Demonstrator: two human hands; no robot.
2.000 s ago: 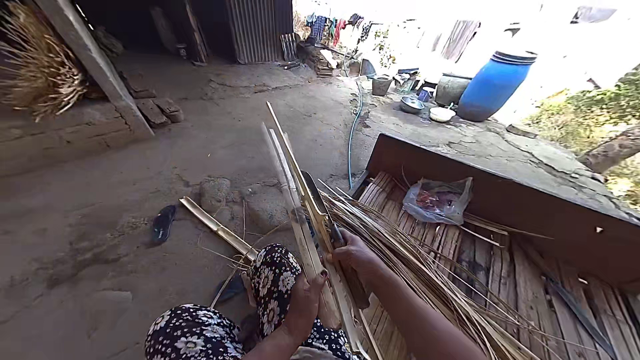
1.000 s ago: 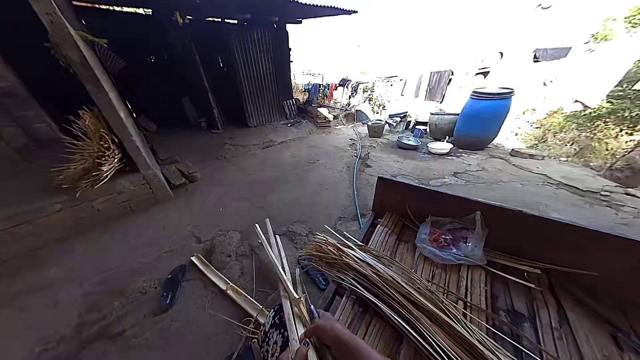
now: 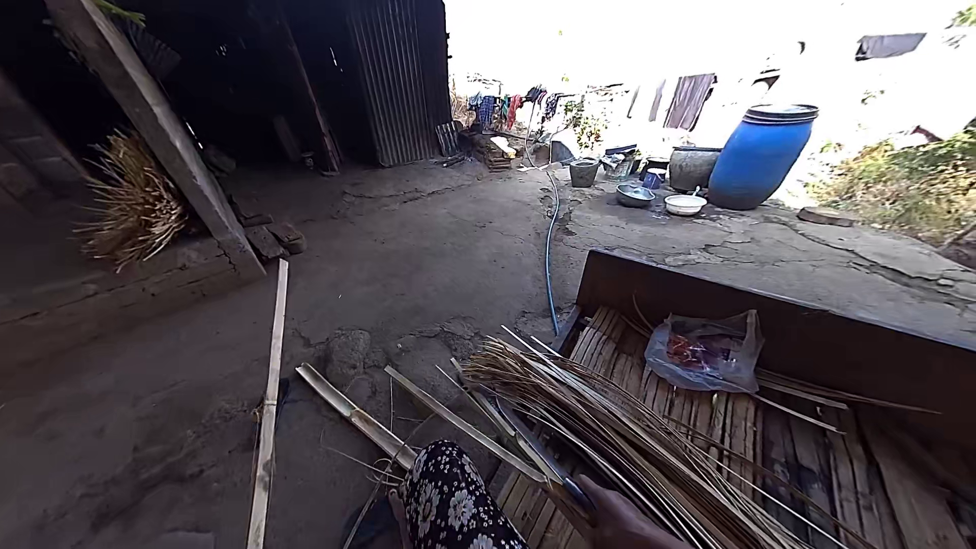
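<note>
My right hand (image 3: 621, 515) is at the bottom of the head view, closed around the end of a dark blade tool (image 3: 576, 488), probably a knife, with split bamboo strips (image 3: 473, 431) lying along and beside it. A bundle of thin bamboo splints (image 3: 610, 427) lies just right of the hand on the slatted bamboo platform (image 3: 671, 408). At the left a long pale bamboo strip (image 3: 271, 396) stands out over the ground, its lower end cut off by the frame. My left hand is out of view. A split bamboo piece (image 3: 354, 415) lies near my knee.
A clear plastic bag (image 3: 705, 358) with reddish contents rests on the platform, inside its dark raised edge (image 3: 762, 309). A blue hose (image 3: 549, 259) crosses the ground. Farther back are a blue barrel (image 3: 762, 160), basins (image 3: 685, 204) and a post (image 3: 160, 130) beside a straw-like bundle (image 3: 137, 202).
Two seconds ago both hands were on the bamboo strips over my lap; now only my right hand shows. A long strip now stands apart at the left. The view has tilted up.
</note>
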